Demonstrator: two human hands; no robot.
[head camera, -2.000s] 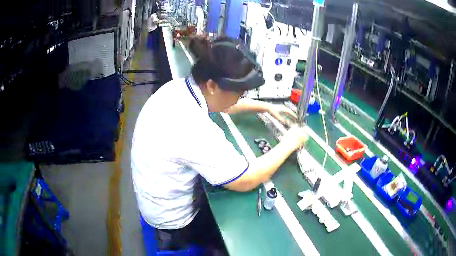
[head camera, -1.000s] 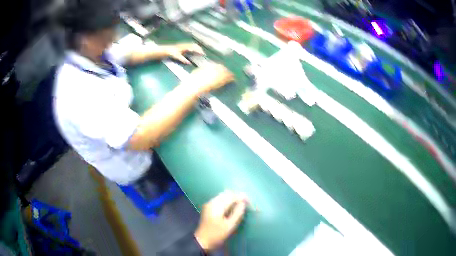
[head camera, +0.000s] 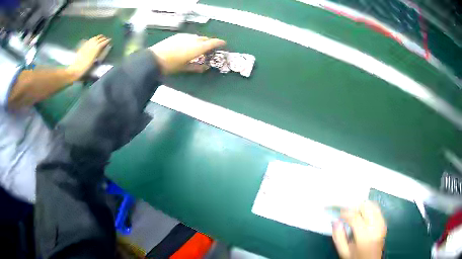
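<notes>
My left hand (head camera: 185, 53), in a dark grey sleeve, reaches to the far side of the white strip and is closed around one end of a silver unit (head camera: 238, 63) with round rings. The unit lies over the green belt surface. My right hand (head camera: 362, 230) is at the lower right, over the edge of a white sheet (head camera: 309, 197). Its fingers are bent and blurred, with a small, unclear thing between them.
At the left are a coworker's white-shirted torso (head camera: 17, 146) and forearm (head camera: 43, 86). White parts (head camera: 157, 19) lie at the upper left. A white strip (head camera: 243, 126) crosses the green surface. A pointed strip (head camera: 423, 212) and a red-and-white item (head camera: 451, 238) are at the right edge.
The view has swung right and down. My left arm now stretches across to the ringed unit. My right hand has come into view over the white sheet.
</notes>
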